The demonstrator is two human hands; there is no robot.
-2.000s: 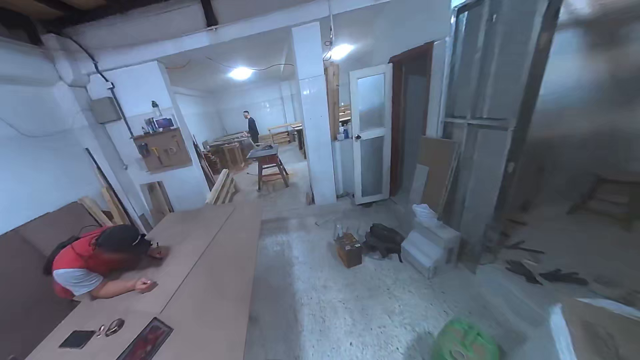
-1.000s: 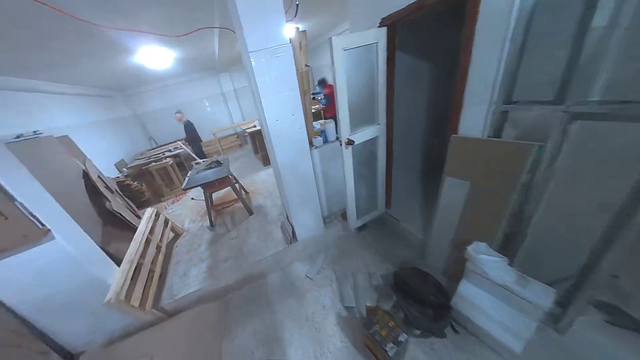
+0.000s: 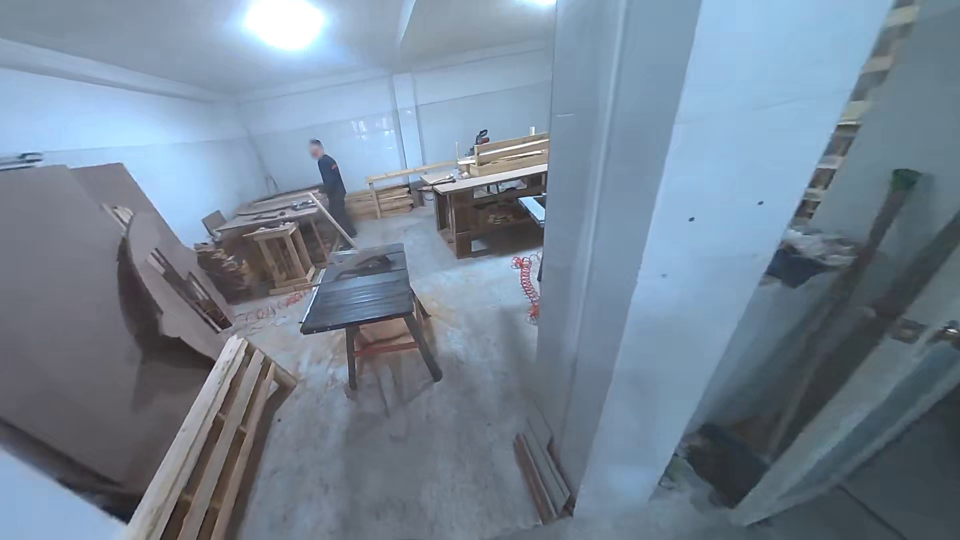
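Neither my left hand nor my right hand shows in the head view. Ahead stands a table saw [image 3: 358, 289] with a dark ribbed top on splayed legs. A wooden pallet [image 3: 206, 442] leans at the lower left, near large brown sheet panels [image 3: 67, 300] propped against the wall. Farther back, a person in dark clothes [image 3: 331, 180] stands beside a wooden workbench [image 3: 270, 214]. Another workbench [image 3: 487, 180] at the back carries boards and what looks like a power saw [image 3: 481, 139].
A white pillar [image 3: 660, 285] rises at the right, with thin strips [image 3: 541, 469] lying at its base. Beyond it stands a white-framed door [image 3: 862, 420]. A red coiled air hose [image 3: 527, 289] hangs to the floor near the back bench.
The view has moved forward and swung left, so the table saw and pallet appear much nearer. The person in red at the sheet-topped table, seen two seconds ago, is out of view.
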